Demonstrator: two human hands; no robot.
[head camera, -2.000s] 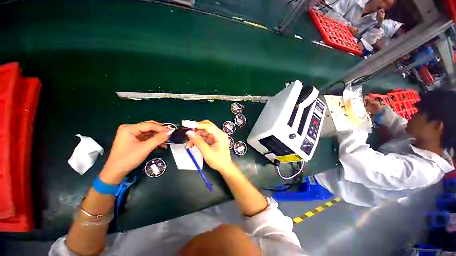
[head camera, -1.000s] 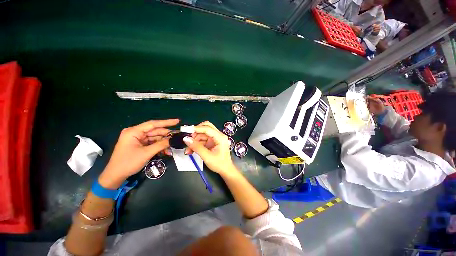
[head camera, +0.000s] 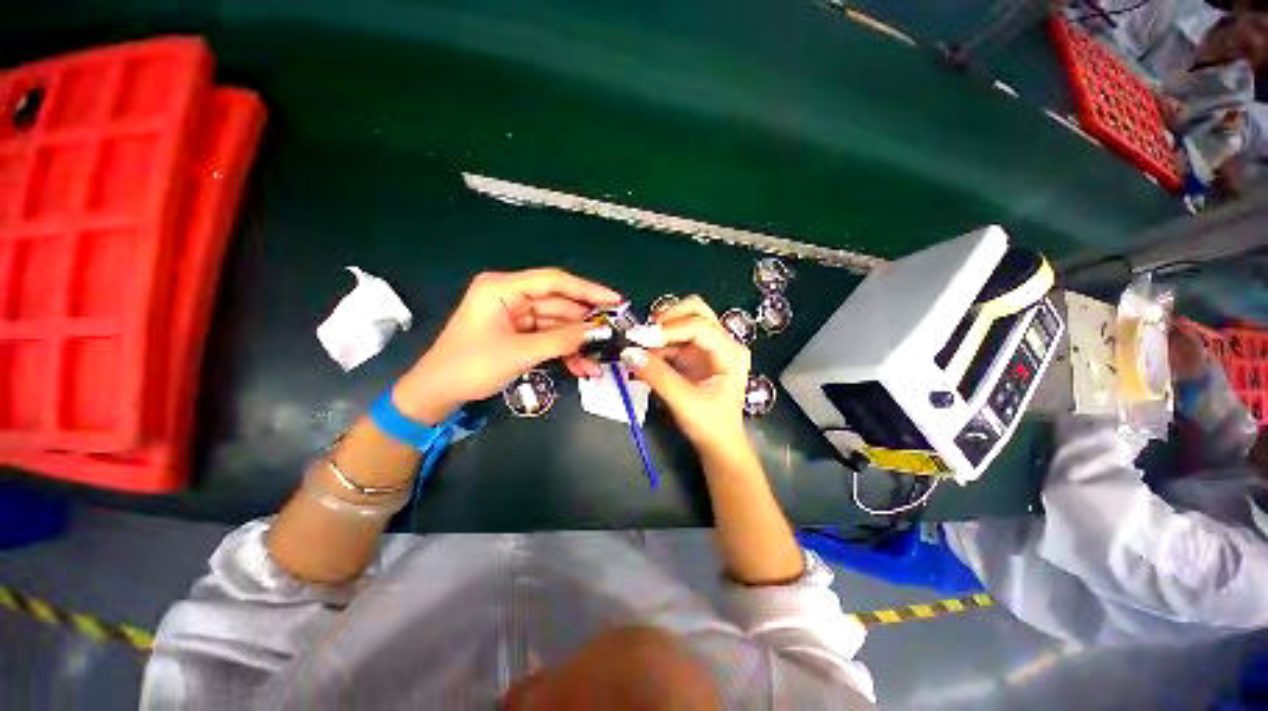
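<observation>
My left hand (head camera: 522, 333) and my right hand (head camera: 693, 368) meet over the dark green bench. Both hold a small dark round electronic unit (head camera: 609, 333) between their fingertips; the fingers hide much of it. Whitish covers show on some fingertips. A white paper sheet (head camera: 606, 399) lies below the hands, with a blue stick (head camera: 636, 433) across it. One round unit with a silver rim (head camera: 530, 392) lies left of the paper. Several more round units (head camera: 772, 275) lie to the right, beside and beyond my right hand.
A white tape dispenser (head camera: 925, 354) stands at the right. Red compartment trays (head camera: 98, 278) are stacked at the left. A crumpled white cloth (head camera: 364, 322) lies left of my hands. A metal strip (head camera: 668, 222) runs along the bench beyond them. A person in white (head camera: 1154, 514) sits at the right.
The view has turned and shifted left, showing more of the red trays. My hands still hold the unit; it now looks more tilted between the fingertips.
</observation>
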